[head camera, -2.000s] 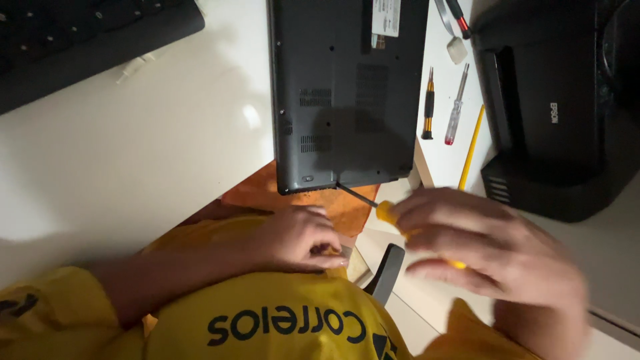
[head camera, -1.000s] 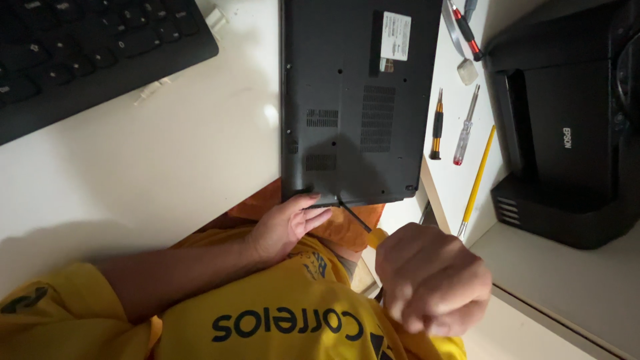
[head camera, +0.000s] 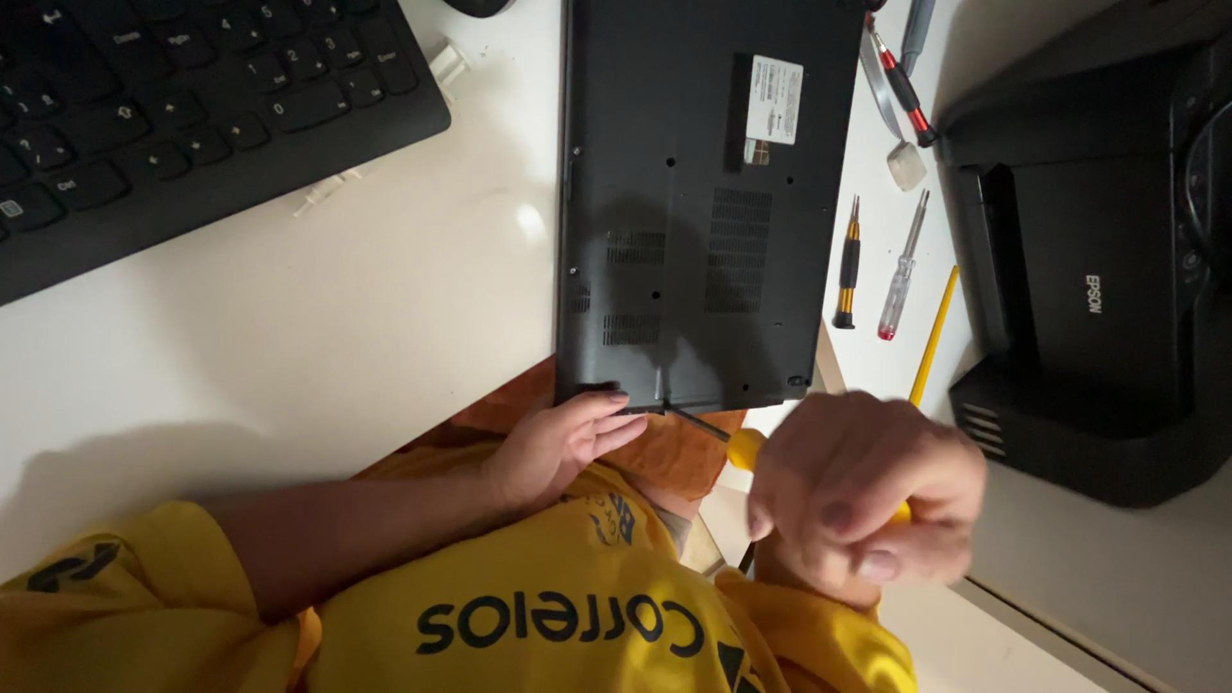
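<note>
A black laptop (head camera: 703, 231) lies upside down, with its vents and screw holes facing up. My left hand (head camera: 568, 443) is at its near edge, one digit on top of the underside cover and the other fingers along the edge. My right hand (head camera: 866, 486) is closed around the yellow handle of a screwdriver (head camera: 705, 424). The screwdriver's dark shaft slants to the laptop's near edge, where its tip touches close to the seam, just right of my left fingers. Whether the tip is inside the seam cannot be told.
A black keyboard (head camera: 192, 115) lies at upper left. Right of the laptop are a black-and-gold precision screwdriver (head camera: 849, 265), a clear-handled screwdriver (head camera: 902, 274), a red-and-black screwdriver (head camera: 902, 89) and a thin yellow stick (head camera: 934, 337). A black Epson printer (head camera: 1088, 260) stands at far right.
My left hand has moved from below the laptop up to its near edge. My right hand has turned on the yellow handle, while the screwdriver's tip has stayed at the edge.
</note>
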